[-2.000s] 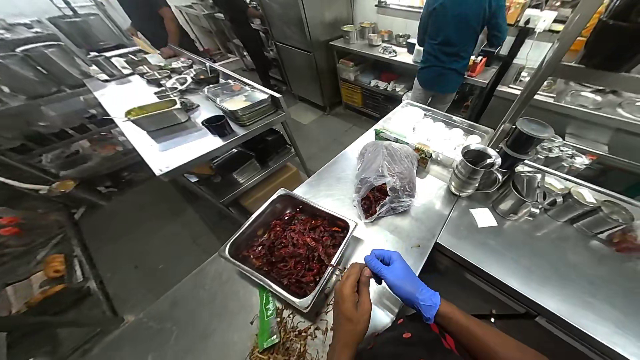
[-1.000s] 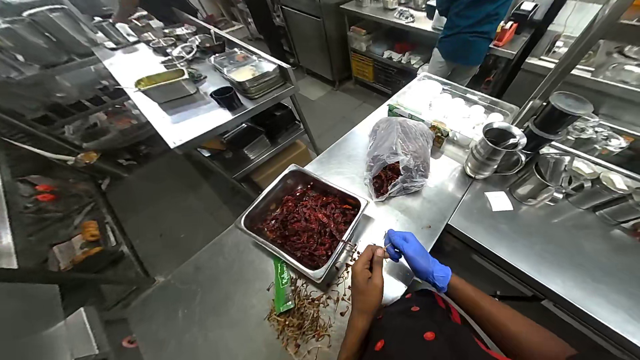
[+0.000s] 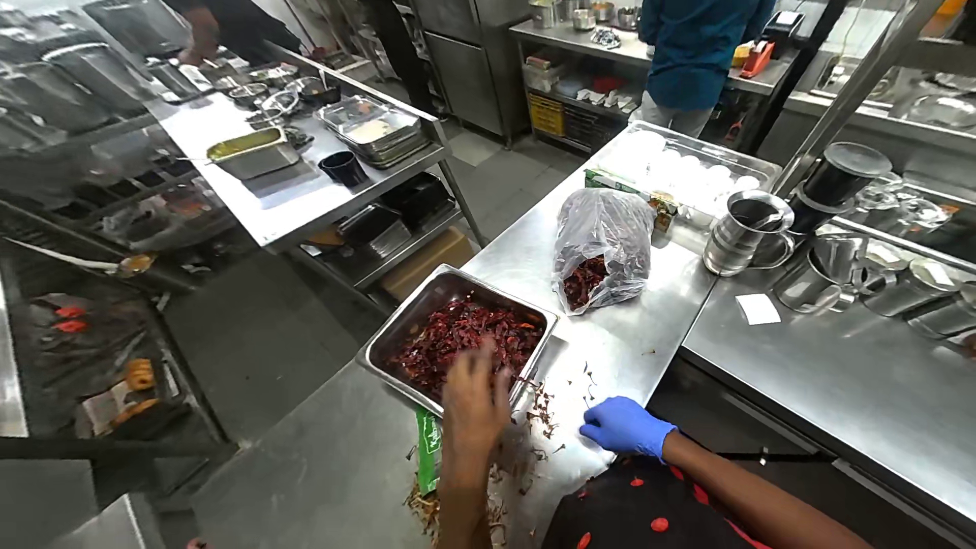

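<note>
My bare left hand [image 3: 474, 393] is over the near side of a steel pan [image 3: 368, 357] filled with dried red chillies [image 3: 488, 335]. It is blurred, so I cannot tell whether its fingers hold a chilli. My right hand [image 3: 627, 427], in a blue glove, rests near the steel table [image 3: 602, 343] with its fingers curled; what may be inside is hidden. Chilli stems [image 3: 543, 408] lie scattered between the hands, and more are heaped beside a green packet [image 3: 428, 450] at the pan's near edge. Behind stands a clear plastic bag [image 3: 606, 221] holding more dried chillies.
A lidded clear tub [image 3: 686, 171] and a steel jug [image 3: 736, 236] stand beyond the bag. Steel mugs [image 3: 820, 274] and a white paper [image 3: 758, 309] are at right. Another table [image 3: 259, 217] carries pans at left. A person [image 3: 690, 57] in teal stands at the back.
My hands were together right of the pan; the left has since moved over the chillies, and the gloved right is apart from it.
</note>
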